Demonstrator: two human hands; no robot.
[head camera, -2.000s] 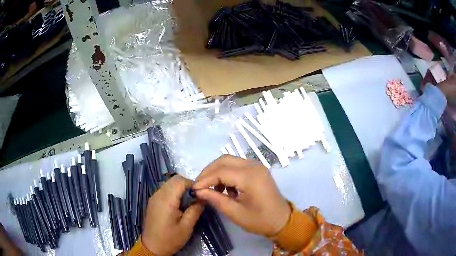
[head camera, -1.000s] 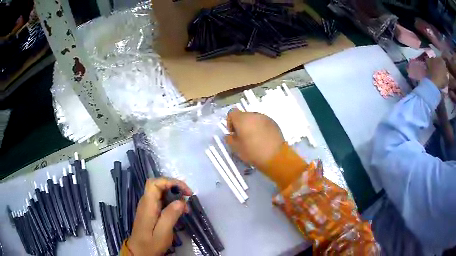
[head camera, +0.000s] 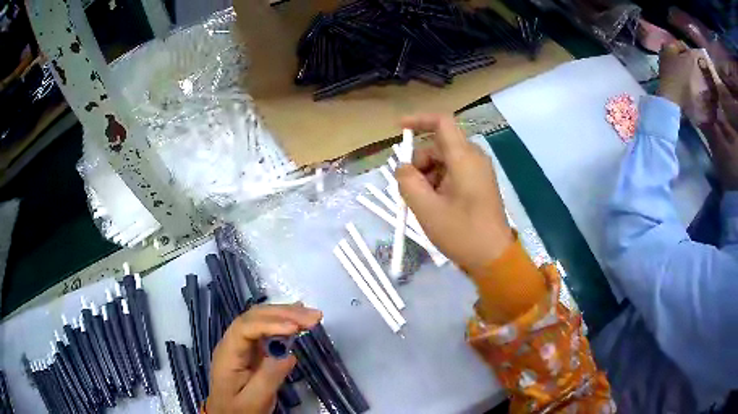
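My left hand is closed around a black barrel, its round open end facing up toward me. My right hand holds a white rod by its upper part; the rod slants down above the white sheet. Loose white rods lie left of it, and more are partly hidden behind my right hand. Loose black barrels lie beside and under my left hand, with another group to its left. Barrels with white tips lie in a slanting row at far left. A small scatter of tiny parts lies near the held rod.
A clear plastic bag of white rods lies behind a chipped metal upright. A heap of black tubes sits on brown paper. At right, a person in blue sleeves works near small pink parts.
My right hand left the barrel mouth, reached the white rods and now holds one raised. My left hand still holds the barrel, its open end now tilted more toward me.
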